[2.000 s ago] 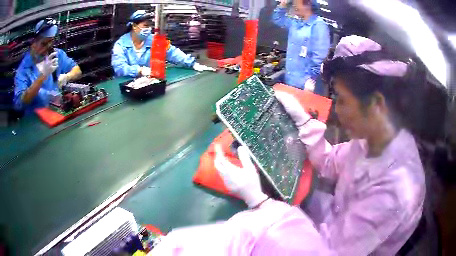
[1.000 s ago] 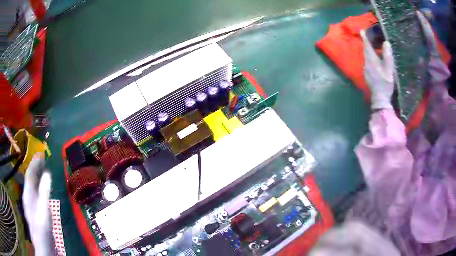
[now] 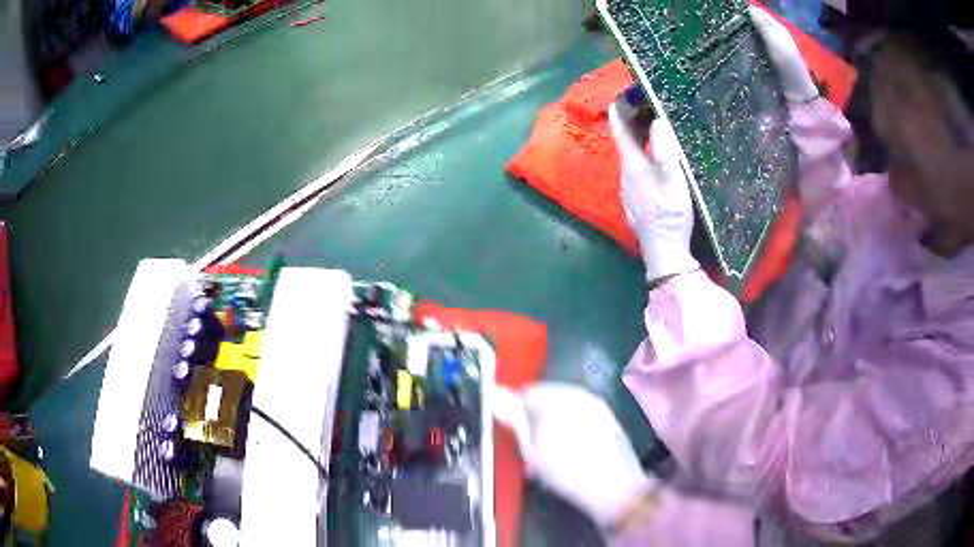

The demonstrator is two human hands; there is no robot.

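Note:
A circuit board (image 3: pixel 427 427), component side up, lies on a red pad (image 3: pixel 513 342) at the lower left and runs past the bottom edge. It carries two long silver-white heatsinks (image 3: pixel 294 395), a brown transformer (image 3: pixel 217 408) with yellow tape, a coil and a thin black cable. My right hand (image 3: pixel 577 443), white-gloved with a pink sleeve and blurred, is at the board's right edge with its fingertips on or close to that edge. Whether it grips the edge cannot be told. My left hand is out of the picture.
At the right, a person in pink holds another circuit board (image 3: pixel 710 118) tilted, solder side showing, in two white gloves above a red pad (image 3: pixel 582 160). A yellow pot (image 3: pixel 27 491) is at the lower left edge. Another red pad (image 3: pixel 195 24) lies at the far left.
The view has swung right, so the near board now appears further left and turned. My left hand has left the picture. My right hand has come up to the board's right edge.

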